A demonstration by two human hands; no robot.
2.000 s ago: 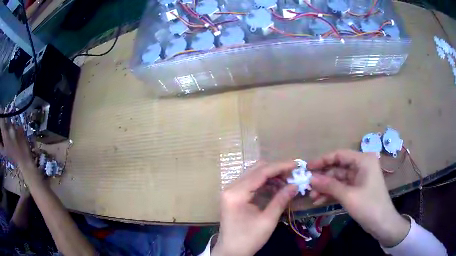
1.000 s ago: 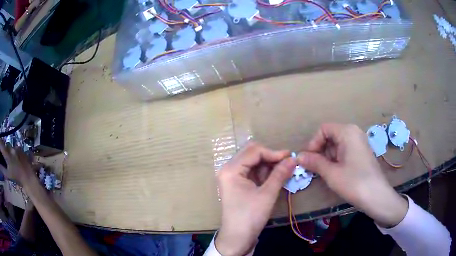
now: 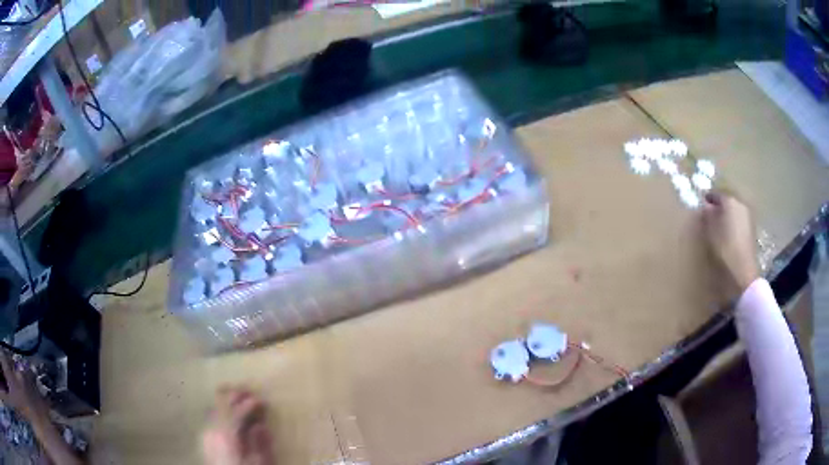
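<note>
My right hand (image 3: pixel 730 238) is at the right, its fingertips at the lower edge of a loose group of white plastic gears (image 3: pixel 668 165); whether it grips one is not clear. My left hand (image 3: pixel 238 431) is blurred at the bottom, left of centre, low over the cardboard; what it holds cannot be made out. Two geared stepper motors (image 3: pixel 546 341) lie side by side near the front edge, between my hands, with red and dark leads trailing right. The motor and gear handled before are not distinguishable now.
A stack of clear motor trays (image 3: pixel 364 281) with motors and coloured leads stands behind on the cardboard sheet (image 3: pixel 427 390). A black box device (image 3: pixel 71 350) and another person's hand (image 3: pixel 20 390) are at the left. A green surface (image 3: pixel 436 68) runs behind.
The view has swung right and up. My hands have parted: the right has moved to the gears, the left to the lower left. The motor with the white gear is no longer seen between them.
</note>
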